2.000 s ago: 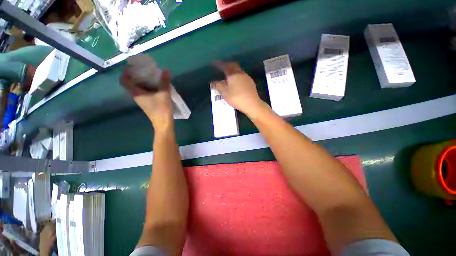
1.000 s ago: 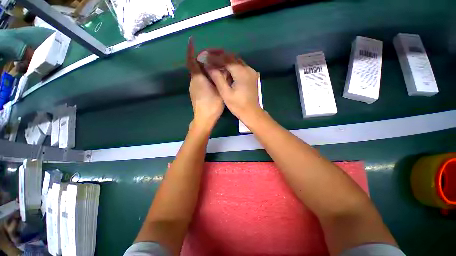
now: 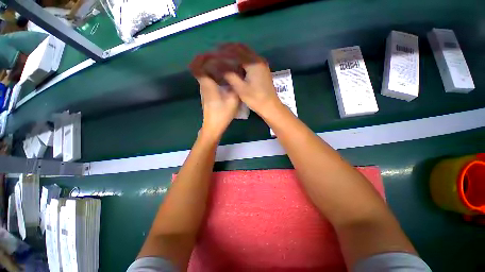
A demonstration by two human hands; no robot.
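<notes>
My left hand [image 3: 215, 98] and my right hand [image 3: 255, 82] are close together over the green conveyor belt [image 3: 138, 119], with blurred fingers. A bit of white carton [image 3: 242, 111] shows just below them; whether they grip it cannot be told. Another white carton [image 3: 285, 91] lies right beside my right hand, partly covered by the forearm. Further right on the belt lie three closed white cartons with barcodes, the nearest one [image 3: 353, 82] tilted slightly.
A pink-red foam mat [image 3: 266, 223] lies under my forearms, beyond it a white guide rail [image 3: 372, 135]. A yellow tape dispenser [image 3: 452, 183] stands at right, a flat carton stack [image 3: 80, 234] at left. Open cartons [image 3: 66, 135] lie on the belt at left. A metal post [image 3: 58, 32] is upper left.
Both hands moved from apart to close together over the belt. The cartons on the right have shifted rightward along the belt, and the carton near my right hand shows more than a second ago.
</notes>
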